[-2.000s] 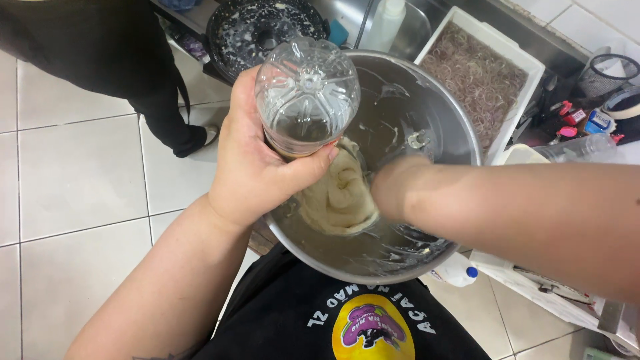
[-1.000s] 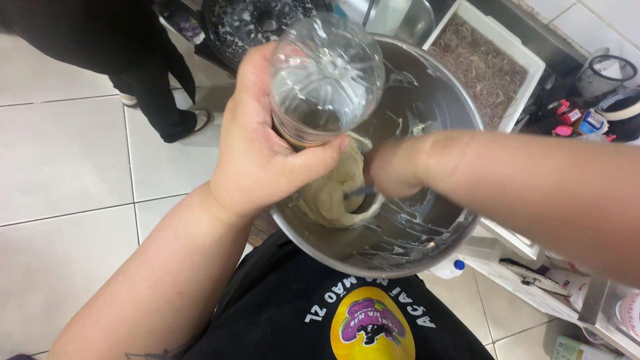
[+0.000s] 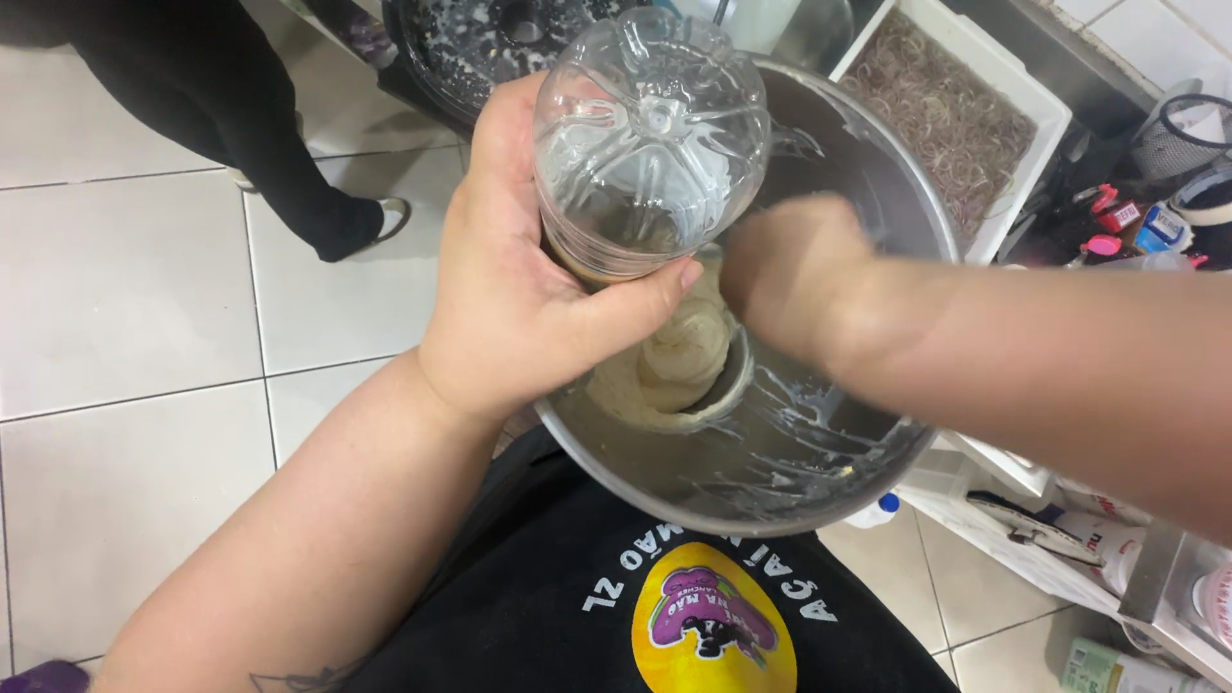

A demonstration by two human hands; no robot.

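My left hand [image 3: 520, 260] is wrapped around a clear plastic bottle [image 3: 650, 144], held upside down with its base toward me, above a large metal bowl [image 3: 818, 481]. Pale, creamy batter [image 3: 683, 351] lies in folds at the bottom of the bowl, and streaks of it cling to the wall. Inside the bowl, just right of the bottle and batter, my right hand [image 3: 789, 269] is blurred by motion. Its fingers are curled, and whatever they grip is hidden. The bottle's mouth is hidden too.
A white tray of thinly sliced onion [image 3: 943, 106] stands beyond the bowl at right, near a black mesh cup [image 3: 1189, 125] and small bottles. A black ring-shaped pan [image 3: 500, 48] with white residue is behind the bottle. A person's leg [image 3: 260, 125] stands at upper left on the tiled floor.
My right hand has kept moving within the bowl, and the folds of batter have changed shape. My left hand still holds the bottle over the bowl.
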